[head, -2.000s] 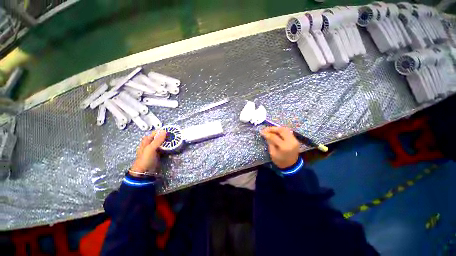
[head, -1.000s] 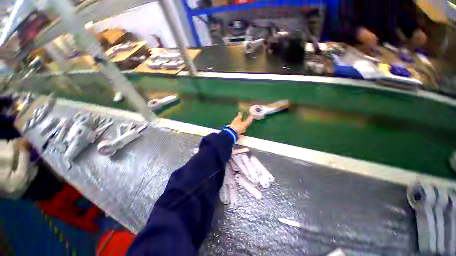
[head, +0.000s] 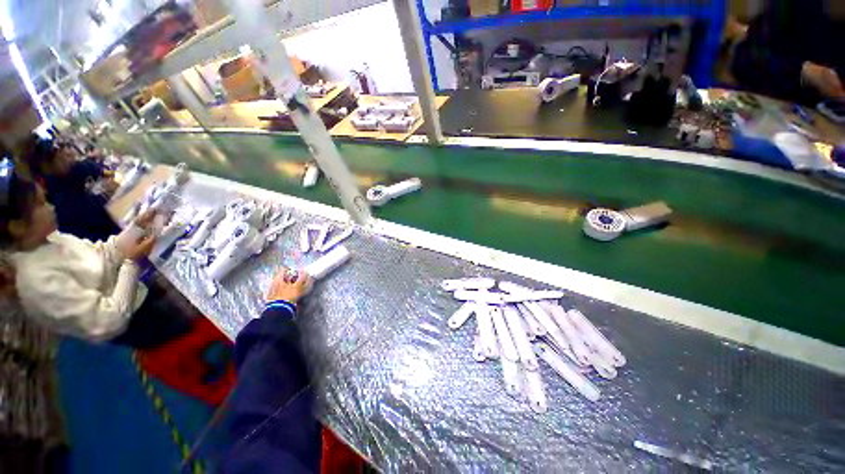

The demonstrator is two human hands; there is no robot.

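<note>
My left hand [head: 290,285] reaches far left over the bench, with its fingers on the round head of a white handheld fan unit [head: 330,263]. The unit's flat handle points up and right, away from the hand. The fingers hide most of the head. My right hand is not in view. A loose pile of white handle covers [head: 528,333] lies on the bubble wrap [head: 408,370] right of my left arm. A thin pale strip [head: 671,454] lies near the bottom right.
The green conveyor [head: 510,218] runs beyond the pale bench edge, carrying a fan [head: 619,222] and another fan [head: 393,191]. More white parts [head: 227,236] are heaped at the bench's left. A person in a white top [head: 79,278] works there. A slanted post [head: 320,139] stands by the belt.
My left hand has moved from the fan on the belt back to the bench at left and now holds a fan unit there. The view has turned left, and the belt fan appears farther right.
</note>
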